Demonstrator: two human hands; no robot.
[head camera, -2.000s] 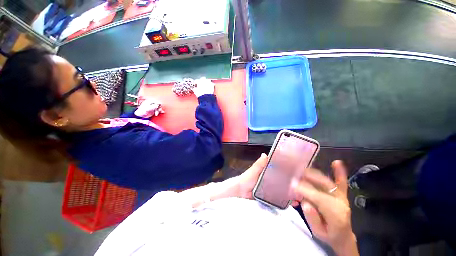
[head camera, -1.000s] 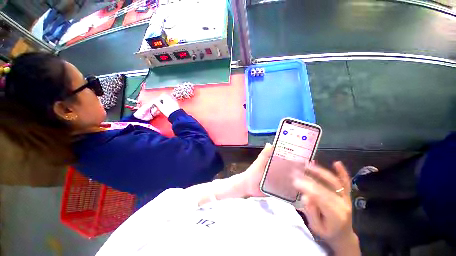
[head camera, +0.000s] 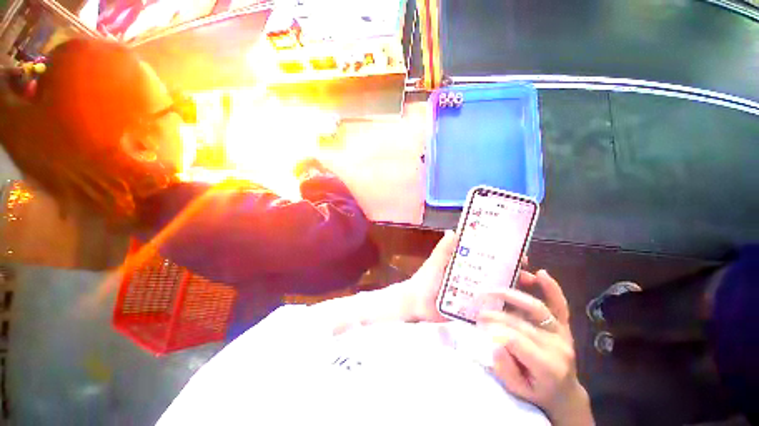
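Observation:
A white-edged smartphone (head camera: 489, 250) with a lit list on its screen is held upright in front of my body. My left hand (head camera: 431, 279) grips it from the left side and behind. My right hand (head camera: 533, 337) is at the lower right of the phone, fingers bent over the lower screen; it holds nothing, and a ring shows on one finger. A blue plastic tray (head camera: 483, 154) lies on the dark green bench beyond the phone, with several small silver metal parts (head camera: 450, 100) at its far left corner.
A person in dark blue sleeves (head camera: 275, 229) sits at the left by a red mat (head camera: 387, 179); bright orange glare hides their hands. A control box (head camera: 337, 58) stands beyond. A red slatted basket (head camera: 171, 304) is on the floor. Another person's shoe (head camera: 612, 299) shows at right.
The phone screen now shows a list. My right fingers moved down to the lower screen. A bright glare has appeared over the neighbour's place. The tray and bench sit slightly further right and higher in view.

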